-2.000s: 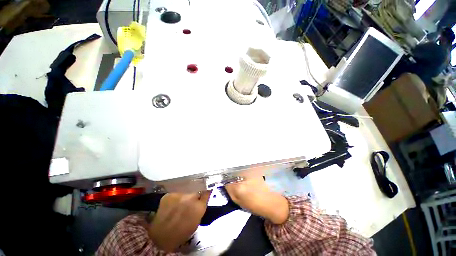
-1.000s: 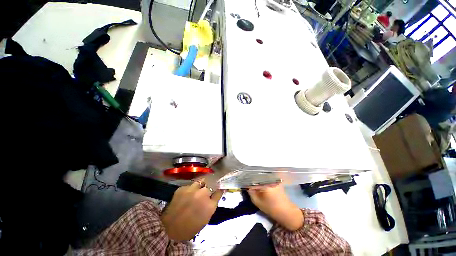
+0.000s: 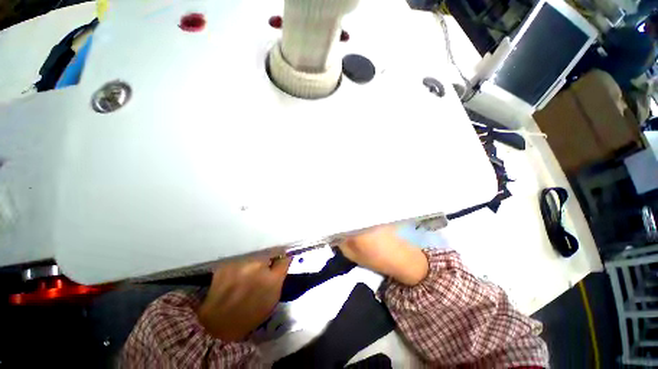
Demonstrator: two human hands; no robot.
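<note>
The big white sewing machine head (image 3: 238,158) fills the middle of the view and hides the needle area. My left hand (image 3: 242,297) is at its front lower edge, fingertips partly under it, on a black fabric strip (image 3: 314,281). My right hand (image 3: 386,252) is just right of it, its fingers hidden under the head at the strip's other end. The strip runs between both hands. Plain black fabric pieces (image 3: 350,324) lie at the lap edge below. The red round knob (image 3: 54,291) is at the lower left.
Black strips (image 3: 498,169) lie right of the head. A black coiled strap (image 3: 559,222) lies at the table's right edge (image 3: 588,245). A control panel (image 3: 537,54) stands at back right, with a cardboard box (image 3: 588,122) beyond.
The view has shifted and come closer to the machine head, so the left cloth heap is out of view. Both hands remain at the head's front edge with the black strip.
</note>
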